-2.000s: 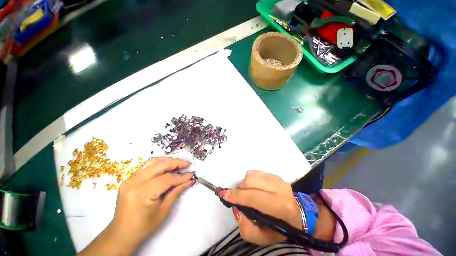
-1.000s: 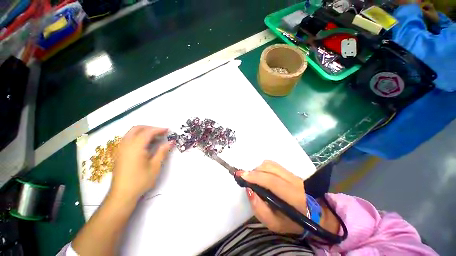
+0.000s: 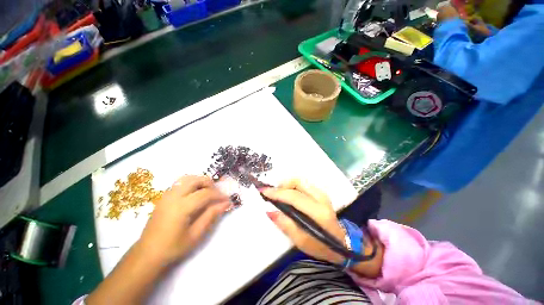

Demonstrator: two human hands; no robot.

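Note:
A pile of small dark components [image 3: 240,163] lies mid-board on the white sheet [image 3: 197,268]. A loose pile of gold-coloured pieces [image 3: 130,193] lies at its left. My left hand [image 3: 185,217] is just below the dark pile, with a small dark component [image 3: 235,201] at its fingertips. My right hand [image 3: 307,217] holds the soldering iron [image 3: 304,221] by its black handle, its metal tip pointing to the lower edge of the dark pile. The tip's exact contact is too blurred to tell.
A tan pot [image 3: 317,95] stands right of the sheet. Behind it are a green tray [image 3: 371,100] with mixed parts and a black fan [image 3: 425,103]. A solder spool [image 3: 40,241] is at the left. A person in a blue coat [image 3: 495,77] is at the right.
My left hand has moved right and down from the dark pile's left side, and a dark component now shows at its fingertips. The person in blue shows more. The view has shifted.

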